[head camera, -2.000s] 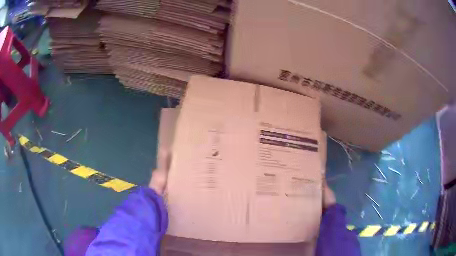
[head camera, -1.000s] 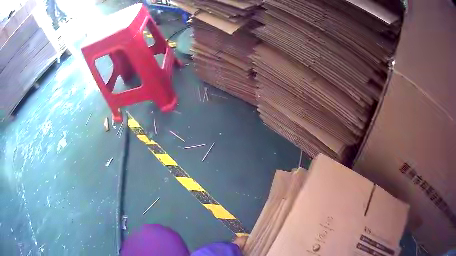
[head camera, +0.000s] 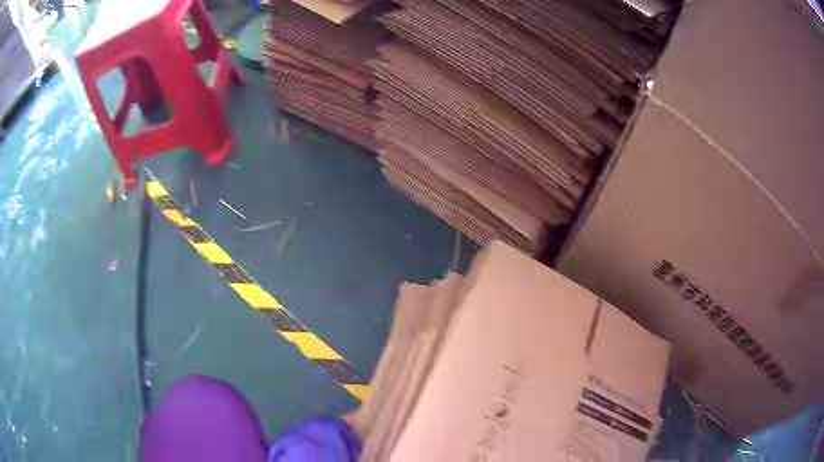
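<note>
A small stack of brown flat cartons (head camera: 533, 361) is tilted at the lower right, cut off by the bottom edge. Its top carton shows two dark printed bars, a dark slot line and faint small print. Several layers fan out on its left side. My left hand (head camera: 355, 422) is at the stack's lower left edge, holding it; only a sliver of the hand shows beyond a blue-purple sleeve, and the fingers are mostly hidden. My right hand is not in view.
A red plastic stool (head camera: 158, 77) stands upper left. Tall carton stacks (head camera: 506, 117) stand at the back, beside a large brown carton (head camera: 723, 226) with dark characters. Yellow-black tape (head camera: 257, 296), a dark cable (head camera: 142, 298) and scraps lie on the green floor. A purple rounded shape (head camera: 201, 420) is at the bottom.
The view has swung left from the first frame, bringing the stool fully in, then slightly back right. The held cartons shifted right and down, then slightly left. My right hand has left the picture.
</note>
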